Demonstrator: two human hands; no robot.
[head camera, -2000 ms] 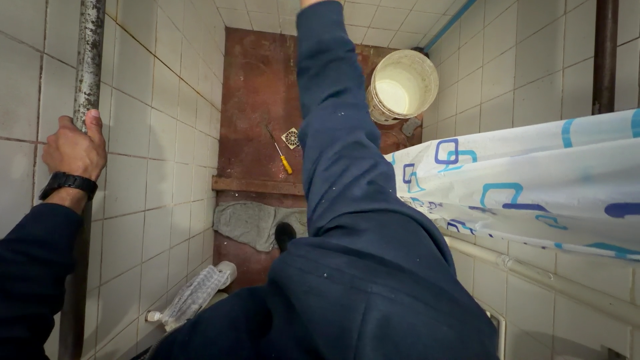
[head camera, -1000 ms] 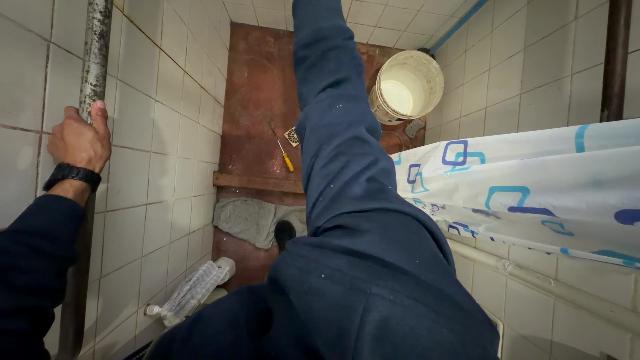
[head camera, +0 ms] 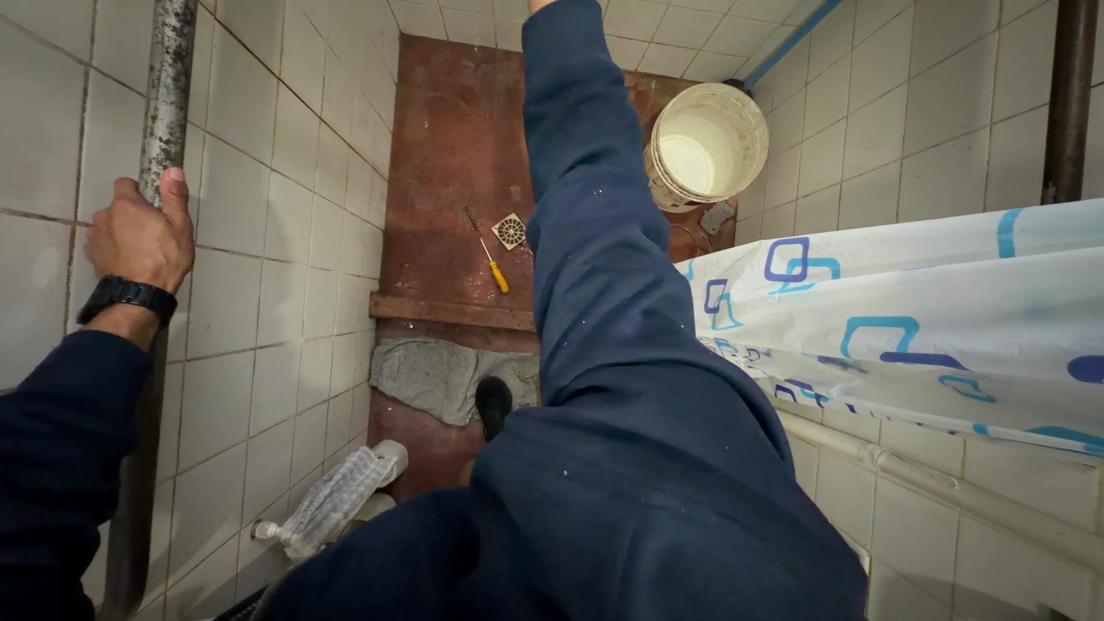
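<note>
My left hand, with a black watch on its wrist, grips a worn, grey metal pipe that runs along the tiled wall at the left. The right arm, in a dark blue sleeve, stretches away to the top edge; only a sliver of my right hand shows there, and its fingers and whatever they touch are out of frame. Below, on the red floor, lie a screwdriver with a yellow handle and a square drain grate. A white plastic bucket stands right of the arm.
A patterned shower curtain hangs across the right side. A low red curb crosses the floor, with a grey cloth and a black shoe on the near side. A brown pipe runs at the upper right.
</note>
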